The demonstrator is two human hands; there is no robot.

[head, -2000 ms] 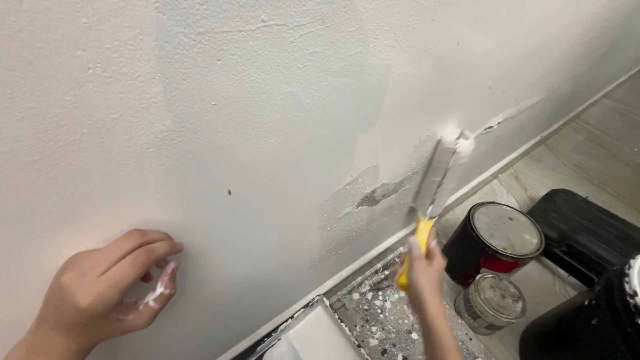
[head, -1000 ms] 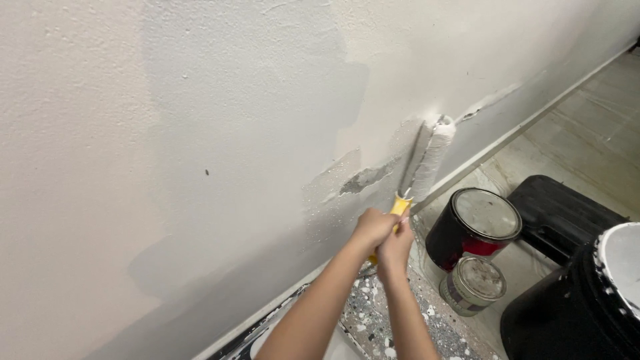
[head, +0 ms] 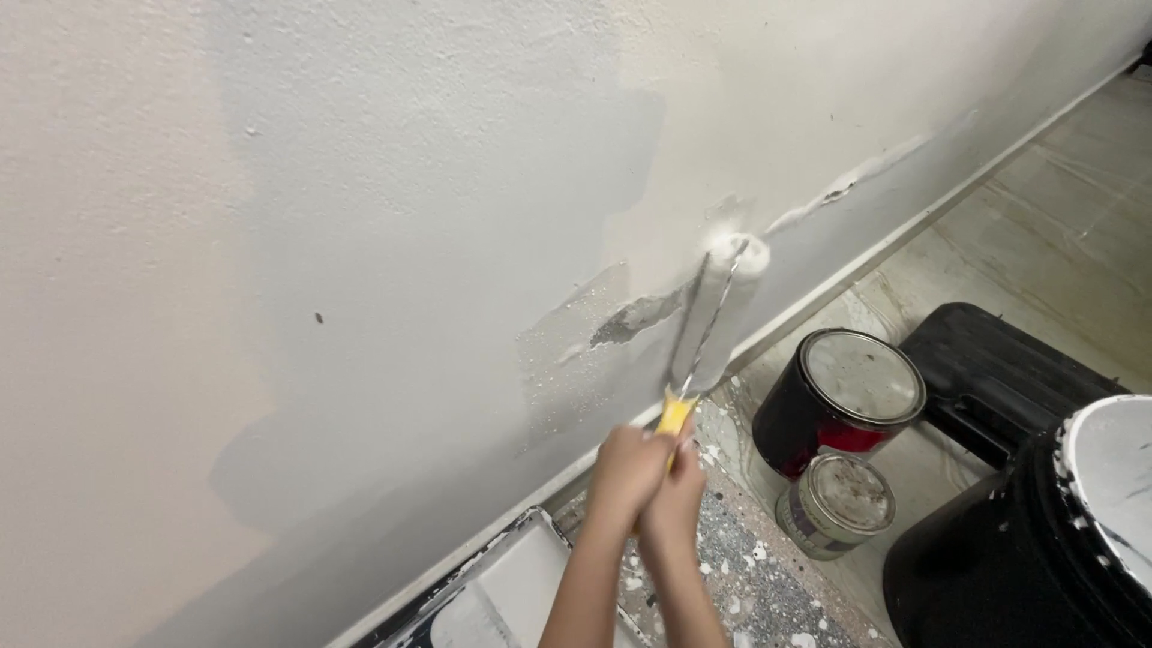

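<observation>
Both my left hand (head: 632, 466) and my right hand (head: 681, 486) are closed around the yellow handle of a paint roller (head: 718, 315), one hand against the other. The roller's white sleeve points up and away from me and lies at the wall (head: 432, 270), its far end beside a whitish wet spot. Just left of the sleeve is a peeled grey patch (head: 634, 319) with a rough, bubbled area around it. A crack (head: 841, 191) with raised edges runs up to the right beyond the roller.
A paint tray (head: 531, 562) with white paint lies below my forearms on a paint-spattered sheet (head: 751, 558). To the right stand a large lidded can (head: 864, 376), a small can (head: 850, 493), a black plastic case (head: 999, 360) and a black bucket (head: 976, 549). A baseboard (head: 810, 309) edges the floor.
My left hand, apart at the lower left two seconds ago, has moved right and joined my right hand on the roller handle.
</observation>
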